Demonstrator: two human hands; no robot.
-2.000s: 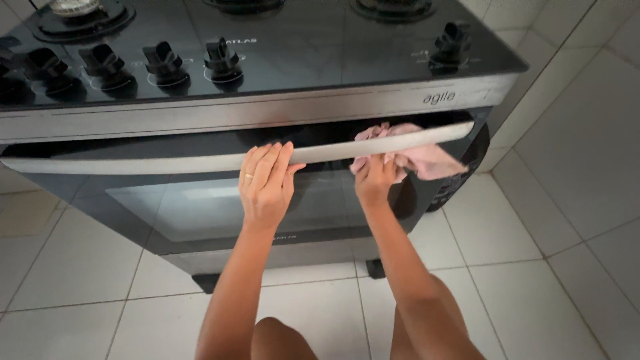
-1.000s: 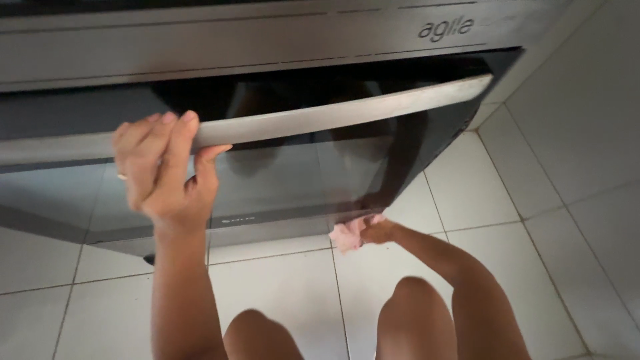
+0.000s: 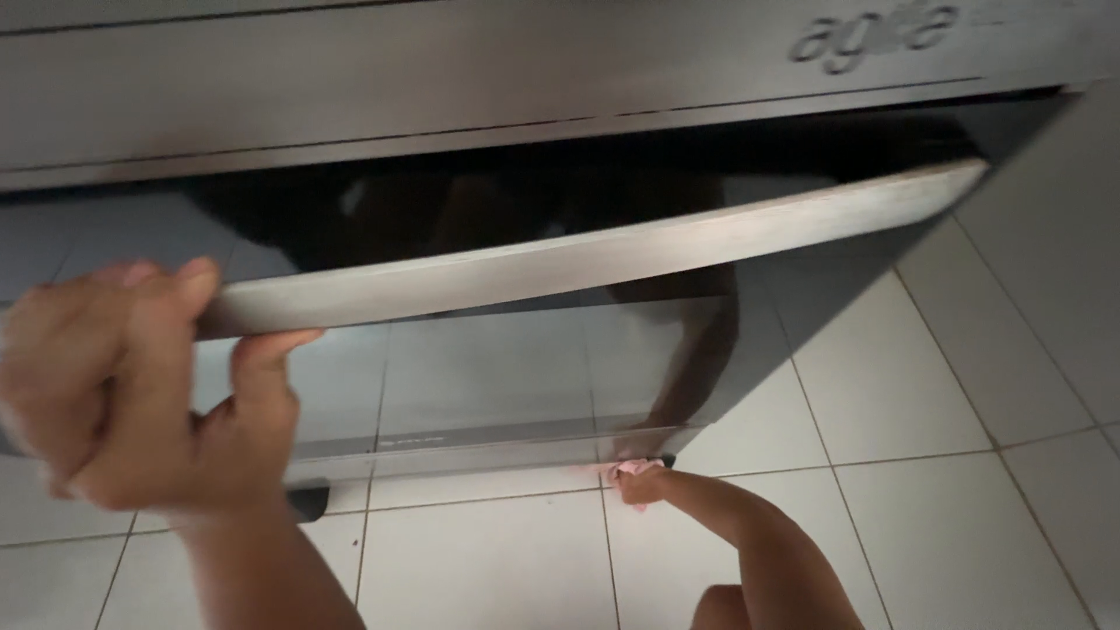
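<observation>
My left hand [image 3: 149, 385] is closed around the curved metal handle [image 3: 595, 254] of the oven door, at the left of the view and somewhat blurred. Low at the right, my right hand [image 3: 640, 486] holds a pink cloth [image 3: 637, 468] against the bottom edge of the stove front, close to its right-hand foot. Much of the cloth is covered by the fingers. The dark glass oven door [image 3: 490, 367] reflects my arm and the floor tiles.
A brushed metal panel [image 3: 420, 70] runs above the door. Black stove feet [image 3: 308, 504] stand on the white tiled floor [image 3: 481, 560]. A tiled wall [image 3: 1050, 262] rises at the right. My knee shows at the bottom.
My right hand has gone with the pink cloth from the oven handle down to the stove's lower edge. My left hand has shifted left along the handle. The view has moved closer.
</observation>
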